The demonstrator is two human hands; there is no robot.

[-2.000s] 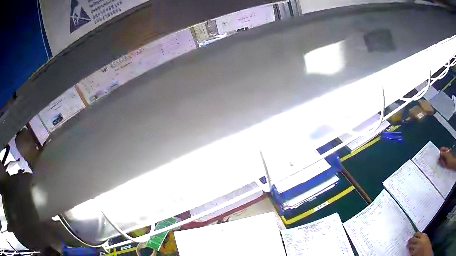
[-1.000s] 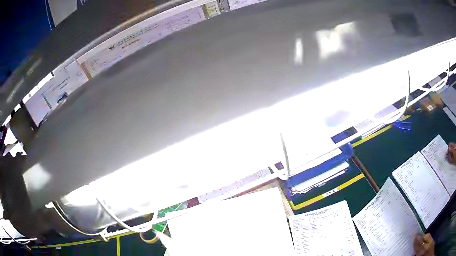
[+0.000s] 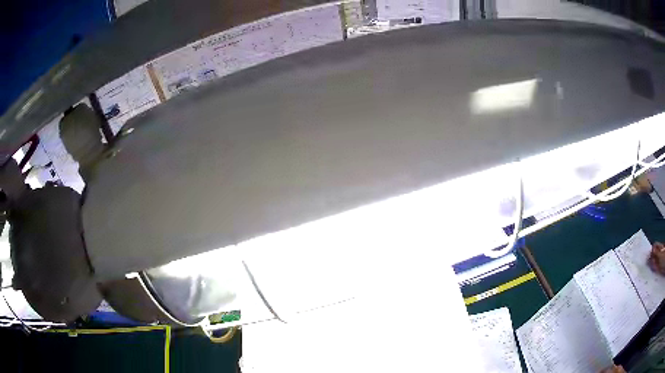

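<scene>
Neither of my hands is in view. A large white sheet [image 3: 357, 339], glaring under the lamp, fills the bottom middle; its print is washed out, and what holds it, if anything, is hidden. A written record sheet [image 3: 497, 339] lies right of it. Further right, open record pages [image 3: 565, 331] lie in front of another person. That person's hand [image 3: 658, 258] rests at the far right page, and part of another hand [image 3: 612, 369] shows at the bottom edge.
A large grey lamp hood [image 3: 306, 146] with white wire guards crosses the view. Below are a green mat [image 3: 503, 300] with yellow lines, a partly hidden blue tray [image 3: 481, 268] of papers, and a tan tape roll [image 3: 221, 335]. Printed sheets [image 3: 255, 44] hang behind.
The glaring sheet covers more of the bottom middle and hides more of the blue tray and green label sheet. The lamp sits lower in view. The other person's lower hand is mostly cut off.
</scene>
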